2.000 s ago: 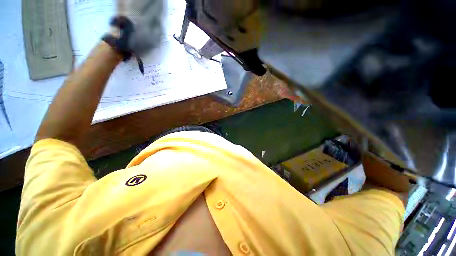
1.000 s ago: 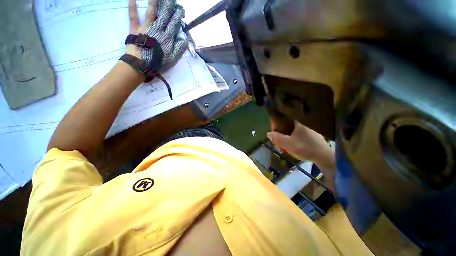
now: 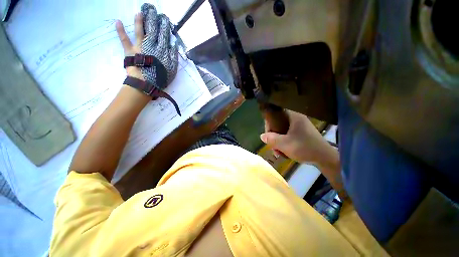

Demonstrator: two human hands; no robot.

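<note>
My left hand (image 3: 153,52) lies flat on the white paper marker (image 3: 85,60), thumb and a finger bare and apart, the rest in grey chainmail with dark wrist straps. The dark and metal cutting machine (image 3: 297,30) fills the upper right. Its thin upright bars stand just right of my left hand. My right hand (image 3: 302,140), bare, is closed round the machine's brown rear handle (image 3: 275,119). Layered edges of the fabric lay (image 3: 214,84) show at the paper's corner. The base plate (image 3: 205,114) is partly visible below that corner. The blade is not clearly visible.
A long grey-brown strip (image 3: 37,118) with a pen mark lies on the paper at left. The brown table edge (image 3: 143,168) runs close to my yellow shirt. Below are the green floor (image 3: 251,123) and a partly hidden yellow box (image 3: 277,163).
The view has turned and shifted. My right hand, unseen two seconds ago, shows on the handle. My left hand, blurred then, rests flat beside the machine. More of the grey-brown strip shows.
</note>
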